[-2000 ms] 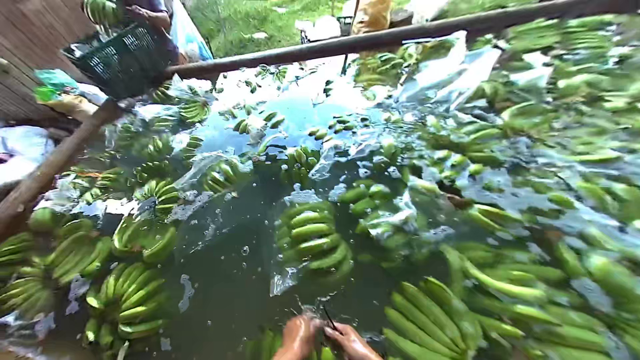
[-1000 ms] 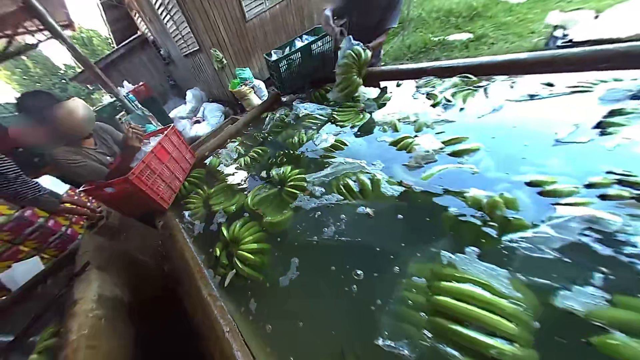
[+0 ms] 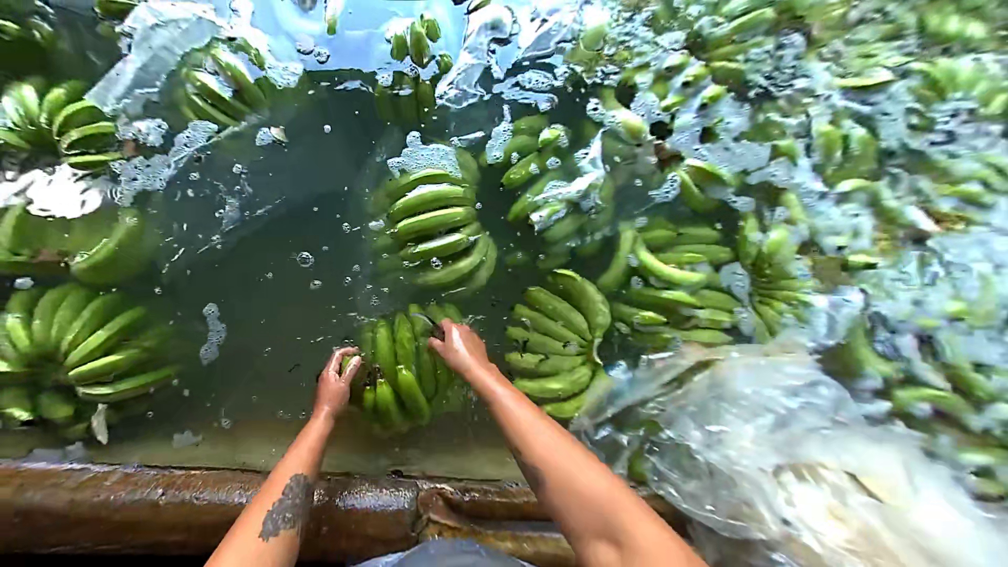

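Note:
A hand of green bananas lies partly under water near the front edge, between my two hands. My left hand touches its left side with curled fingers. On its upper right, my right hand is closed on a thin dark tool, whose kind I cannot tell; the tool reaches over the fruit. Just beyond floats another banana hand, with foam at its top. To the right of my right hand is a further banana hand.
The wet brown rim of the tank runs along the front. Crumpled clear plastic lies at the lower right. More green bananas float at the left, and many crowd the right side among foam and plastic film.
The view has swung far from the red and green crates and the people seen one second ago. My hands, out of view then, are now at the bananas by the front edge.

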